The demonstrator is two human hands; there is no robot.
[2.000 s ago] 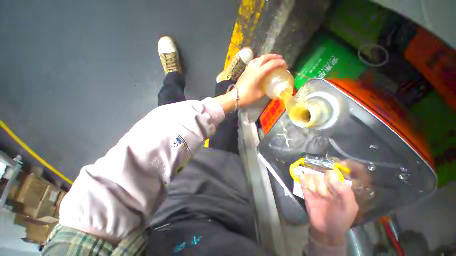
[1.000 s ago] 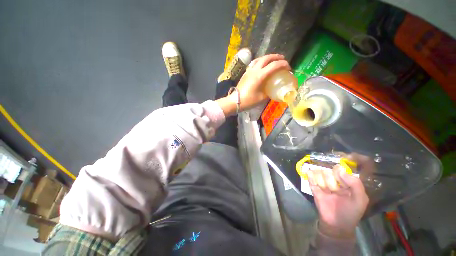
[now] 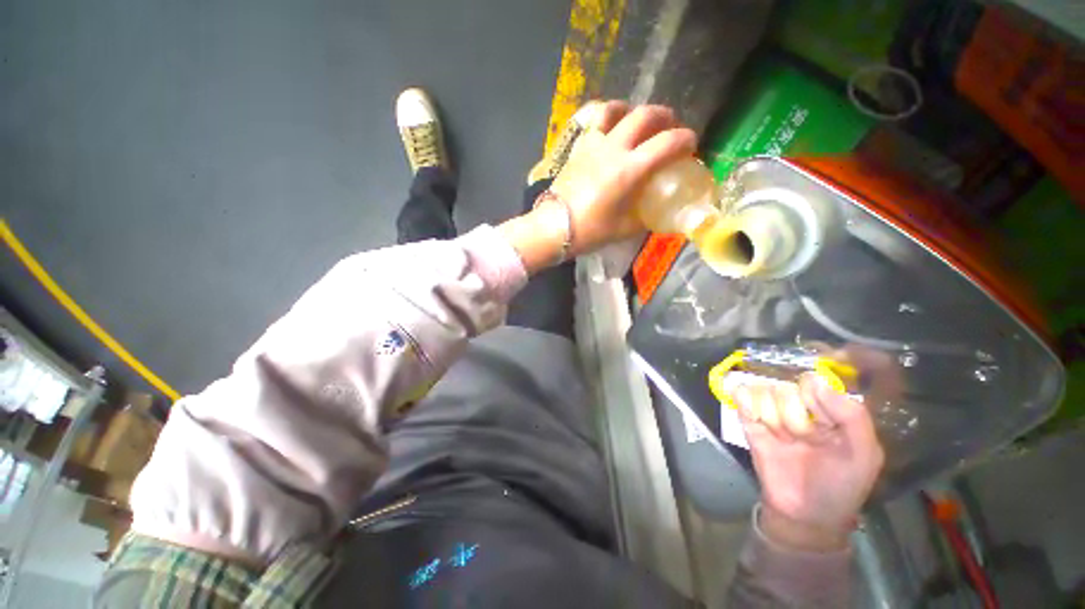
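My left hand (image 3: 613, 173) is wrapped around a small translucent glue bottle (image 3: 676, 193), tilted with its open neck down to the right. The bottle's neck is right at the pale, adhesive-coated spout (image 3: 776, 236) of a large silver-topped can (image 3: 916, 321). Yellow adhesive shows between the two; whether they touch is unclear. The can is tipped, with an orange-red side. My right hand (image 3: 811, 452) grips the yellow can handle (image 3: 721, 378) on its top. The fingers partly hide the handle.
A green can (image 3: 773, 113) stands behind the spout. A pale metal ledge (image 3: 637, 452) runs between my legs and the can. A red-handled item (image 3: 961, 553) lies at lower right. Cardboard boxes (image 3: 125, 440) sit on a rack at left. My shoe (image 3: 420, 129) is on the grey floor.
My left hand and the bottle have moved slightly up and right, and the bottle's neck is closer to the spout. My right hand keeps its grip on the handle, slightly further right.
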